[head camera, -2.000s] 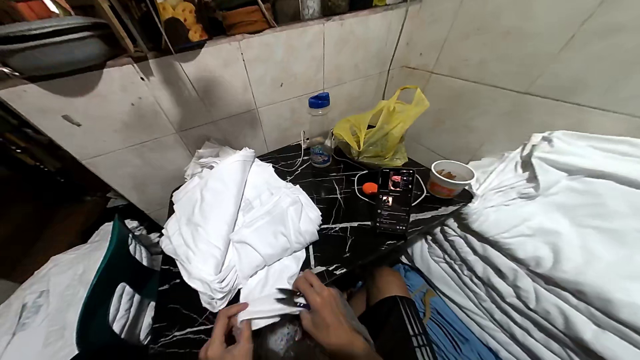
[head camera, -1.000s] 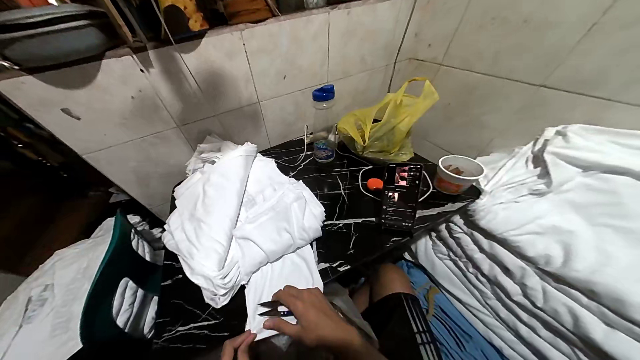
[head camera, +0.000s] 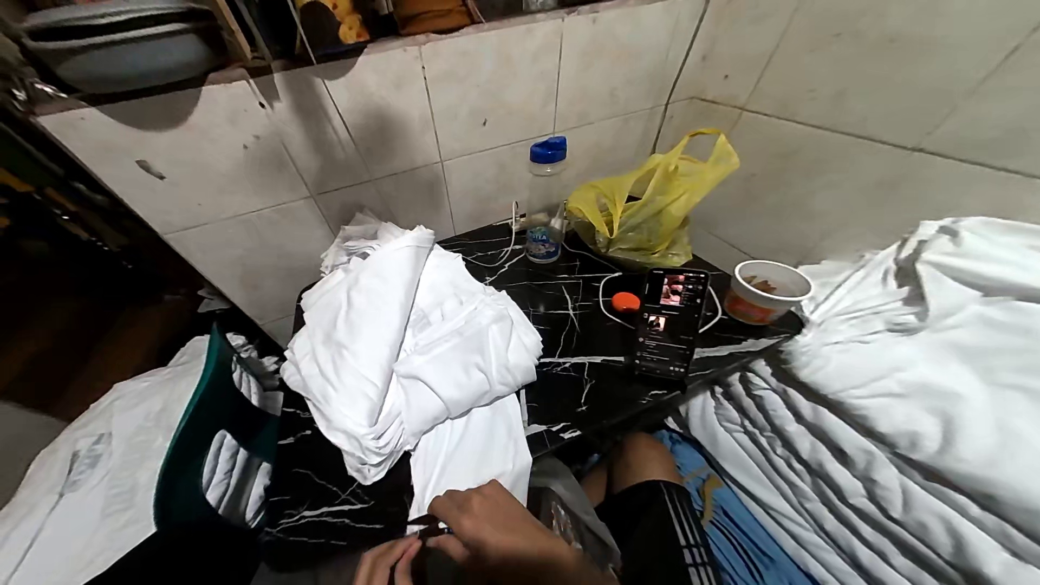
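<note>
A heap of white fabric pieces (head camera: 406, 333) lies on the black marble-patterned table (head camera: 569, 325), and one piece (head camera: 471, 455) hangs out of it toward me. My right hand (head camera: 496, 520) is over the near end of that piece, shut on a small dark-bladed cutting tool (head camera: 426, 528), which looks like thread snips. At the bottom edge my left hand (head camera: 390, 561) has its fingertips pinched at the cloth's near edge, close beside the blades. The fingers hide most of the tool and the cloth's end.
Behind stand a blue-capped plastic bottle (head camera: 546, 203), a yellow plastic bag (head camera: 650, 211), a phone (head camera: 670, 325) with a lit screen, an orange round object (head camera: 626, 302), white cable and a white tub (head camera: 764, 292). A green plastic chair (head camera: 183, 439) is left; white cloth (head camera: 934, 341) is right.
The cloth piece, held up in both hands two seconds ago, now lies extended toward me. My right hand and the blades have come close to my left fingertips; a second ago they were farther apart.
</note>
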